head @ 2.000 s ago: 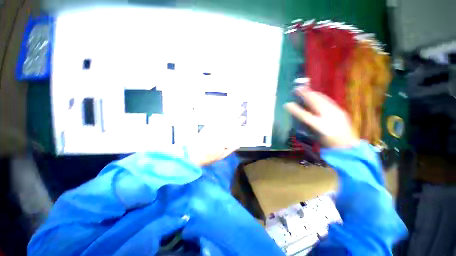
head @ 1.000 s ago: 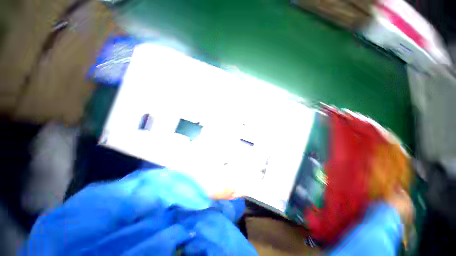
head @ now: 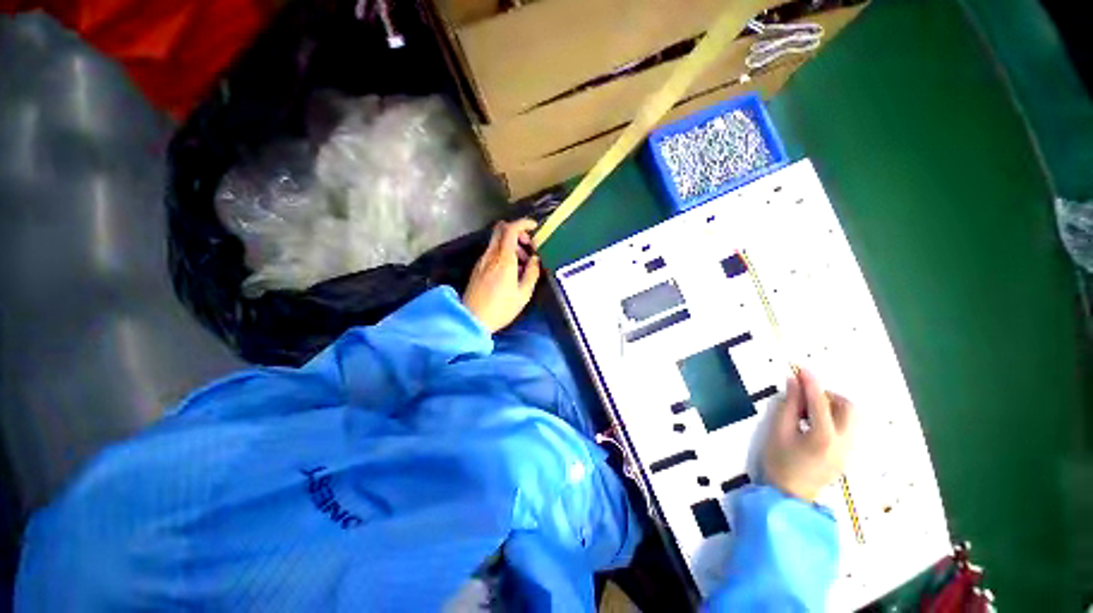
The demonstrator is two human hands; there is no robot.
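Note:
The white panel (head: 827, 275) with several cutouts lies on the green bench in front of me. My left hand (head: 505, 273) holds the lower end of a long pale-yellow strip (head: 635, 129) that runs up past the cartons. My right hand (head: 808, 438) is over the panel, its fingertips closed on a thin orange-yellow wire (head: 852, 508). The wire shows above and below the hand on the panel face, up toward a dark cutout.
A blue tray (head: 716, 153) of small silvery pieces stands at the panel's top edge. Brown cartons (head: 563, 72) are behind it, with a bundled white wire. Clear plastic bags (head: 372, 192) lie in a black liner at left. Part of the red wires (head: 959, 589) shows at bottom right.
The view has swung left, bringing cartons and plastic bags in. My right hand has moved from the wire heap to the panel with a wire. My left hand has left the panel edge and gripped the strip.

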